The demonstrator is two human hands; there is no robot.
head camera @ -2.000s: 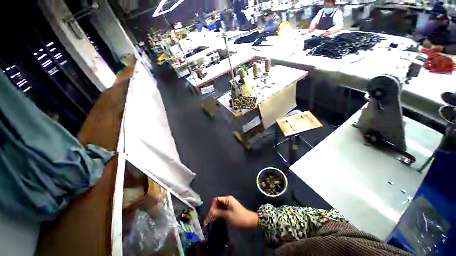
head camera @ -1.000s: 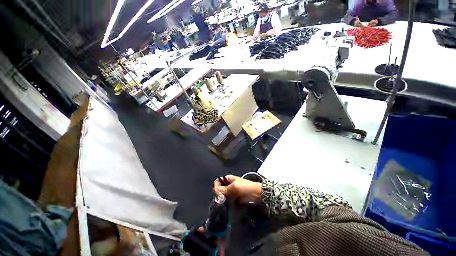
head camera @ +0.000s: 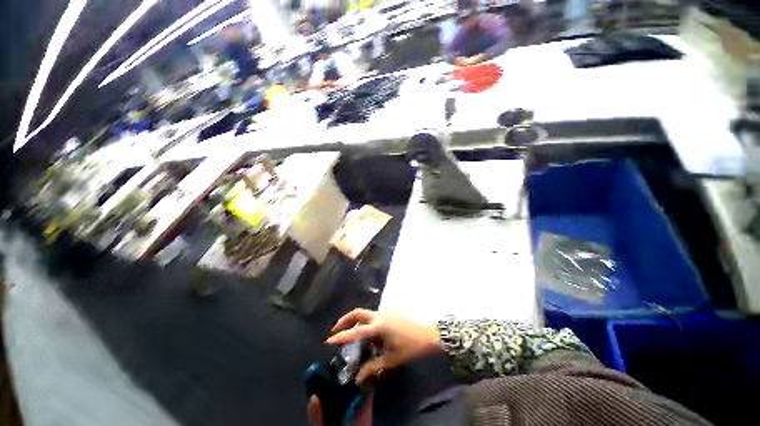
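Note:
A dark thread spool with a teal-blue rim [head camera: 321,381] is low in the centre of the head view, blurred. My left hand [head camera: 315,409] is mostly cut off by the bottom edge; its visible fingers are around the spool from below. My right hand [head camera: 390,339], in a leopard-print cuff, is just above and beside it. Its fingers and thumb close around a small pale end [head camera: 351,353] at the top of the dark spool. Blur hides whether this is a second spool, and no thread can be made out.
A white machine table [head camera: 462,270] with a grey machine head [head camera: 446,179] stands ahead. Large blue crates [head camera: 658,241] are at right, one holding clear plastic [head camera: 583,266]. A wooden stool [head camera: 361,230] and machine tables are at left. A person [head camera: 479,37] is behind the long white table.
The view has swung right, so the counter and bins have left the picture and the crates show more. My right hand has opened from a pinch and closed around the pale end.

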